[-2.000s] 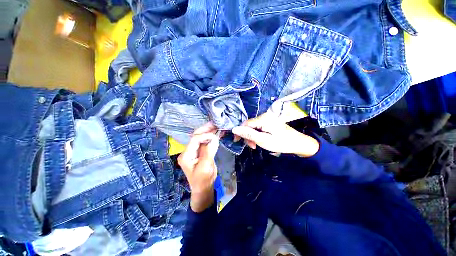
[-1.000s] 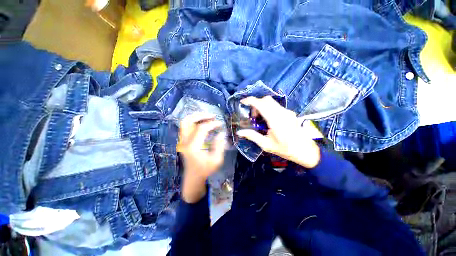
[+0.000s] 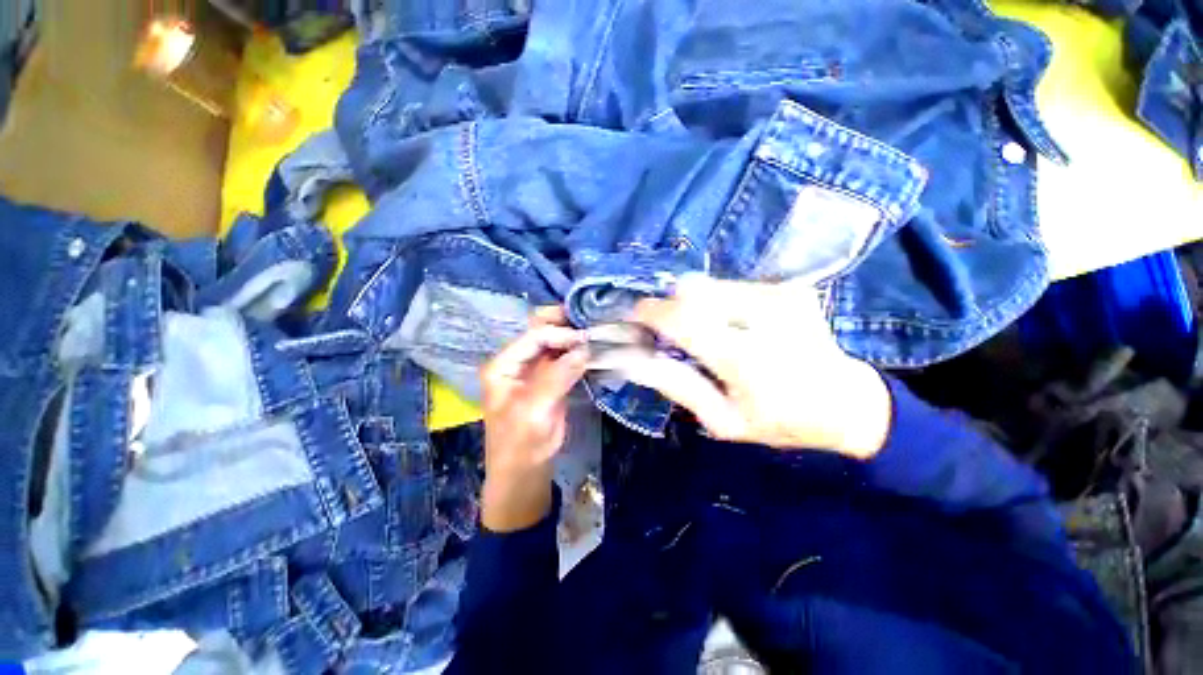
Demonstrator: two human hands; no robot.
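Observation:
A mid-blue denim jacket (image 3: 567, 172) with pale topstitching lies spread in front of me. The cuff (image 3: 614, 301) at the end of one sleeve points toward me, its opening showing a paler inside. My left hand (image 3: 534, 389) pinches the near edge of the cuff between thumb and fingertips. My right hand (image 3: 739, 363) is at the cuff's right side, fingers curled inward. A small dark purplish thing, possibly thread snips, shows between its fingers and is mostly hidden. The two hands' fingertips nearly meet at the cuff edge.
More denim jackets (image 3: 198, 435) are heaped at left, pale insides showing. A brown board (image 3: 112, 119) stands at far left on the yellow table (image 3: 284, 99). A bright blue crate (image 3: 1135, 310) and dark brown garments (image 3: 1121, 448) are at right. My dark-clothed lap carries loose thread ends.
One second ago the hands were apart with the right thumb and fingers spread over the cuff; now both are together at its edge. The view has shifted, moving the jackets left.

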